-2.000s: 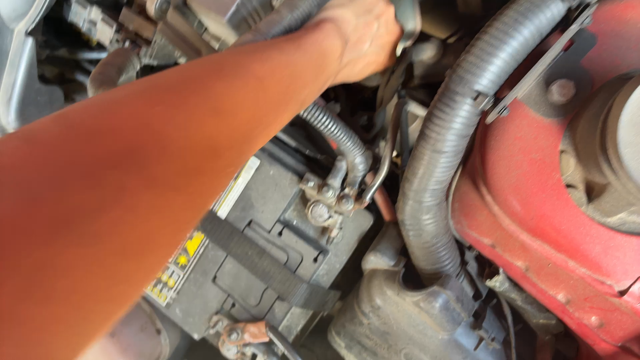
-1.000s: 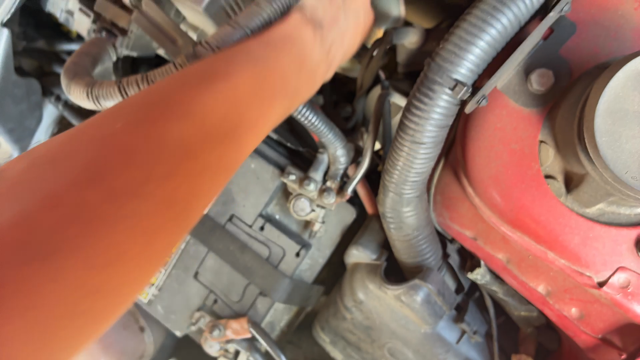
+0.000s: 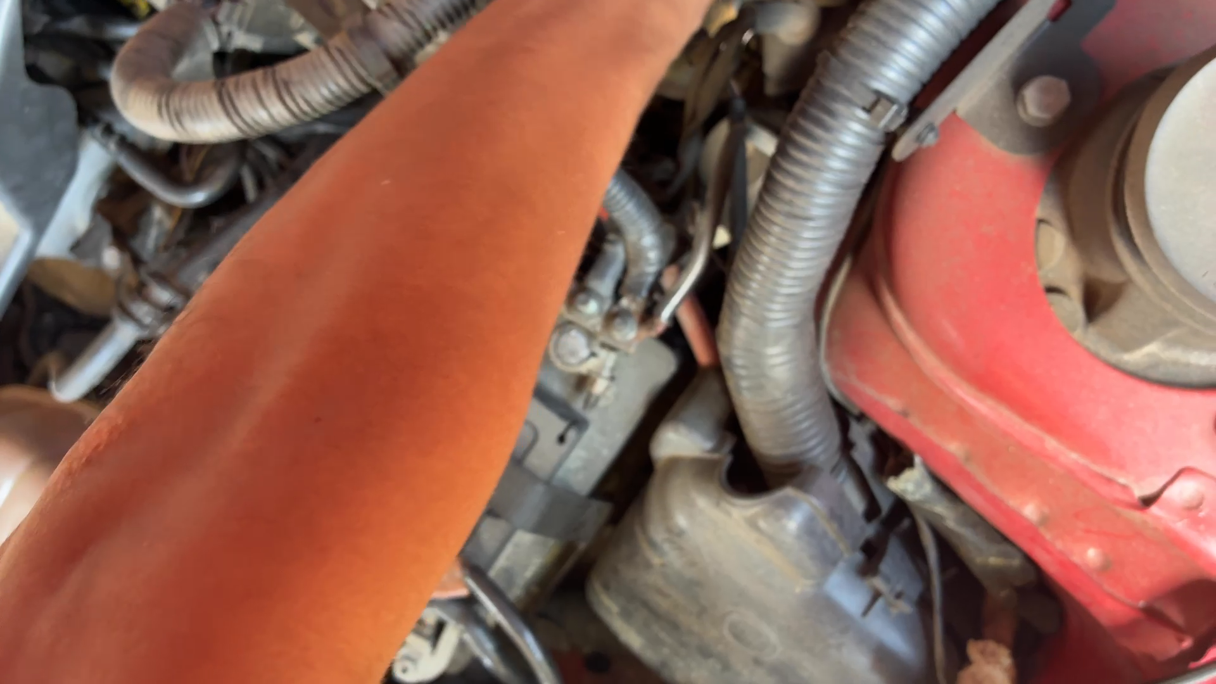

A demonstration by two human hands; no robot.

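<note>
A bare forearm (image 3: 351,332), which looks like my left, runs from the lower left corner to the top edge. My left hand lies beyond the top edge, so what it touches is hidden. Under the arm sits a car battery (image 3: 622,408), mostly covered, with a dark strap (image 3: 551,503) over it. Just right of the arm is a metal battery terminal clamp (image 3: 575,347) with bolts and a ribbed cable sleeve (image 3: 641,223) leading from it. Another clamp (image 3: 423,651) shows at the bottom. My right hand is not visible.
A thick corrugated conduit (image 3: 788,266) curves down into a dusty plastic cover (image 3: 741,570). Red bodywork (image 3: 959,275) with a round strut mount (image 3: 1121,228) borders the right. At upper left are a bent corrugated hose (image 3: 256,95) and a metal rod end (image 3: 95,361).
My left hand, partly seen at the top two seconds ago, is now out of frame. The forearm runs more steeply and covers more of the battery. The view has shifted.
</note>
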